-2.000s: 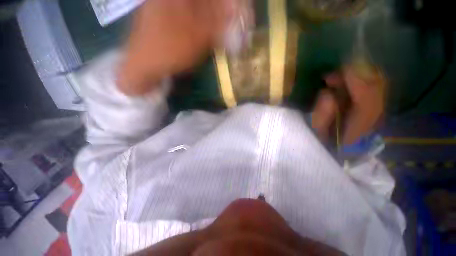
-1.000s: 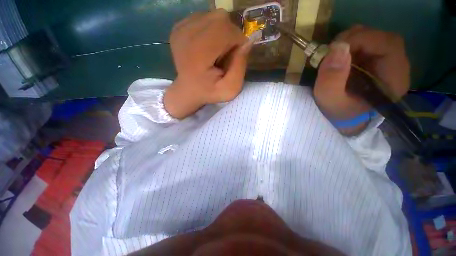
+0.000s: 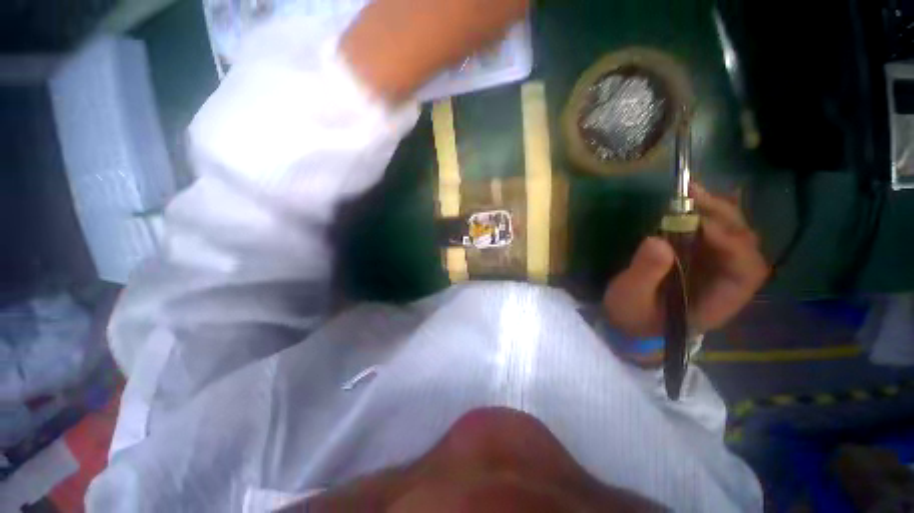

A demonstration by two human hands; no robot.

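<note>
A small circuit board [image 3: 491, 229] with a pale rim and an orange patch lies on the brown work fixture [image 3: 511, 263] between two pale yellow strips. My right hand [image 3: 702, 266] holds the soldering iron [image 3: 680, 250] upright in the picture, its shaft pointing at the round holder's right rim. My left hand [image 3: 431, 40] is cut off by the top edge, reaching over the parts tray [image 3: 506, 60]. Its fingertips are out of the picture, so what it holds cannot be seen. No hand touches the board.
The round tan holder [image 3: 576, 125] with a silvery mass inside stands right of the strips. A thin metallic tool [image 3: 737, 75] lies right of it. White ribbed stacked trays [image 3: 110, 160] stand at far left. Black equipment and cords [image 3: 802, 100] are at the right.
My left hand has left the board and moved up over the parts tray. My right hand has drawn the iron away from the board, and its tip now points up near the round holder.
</note>
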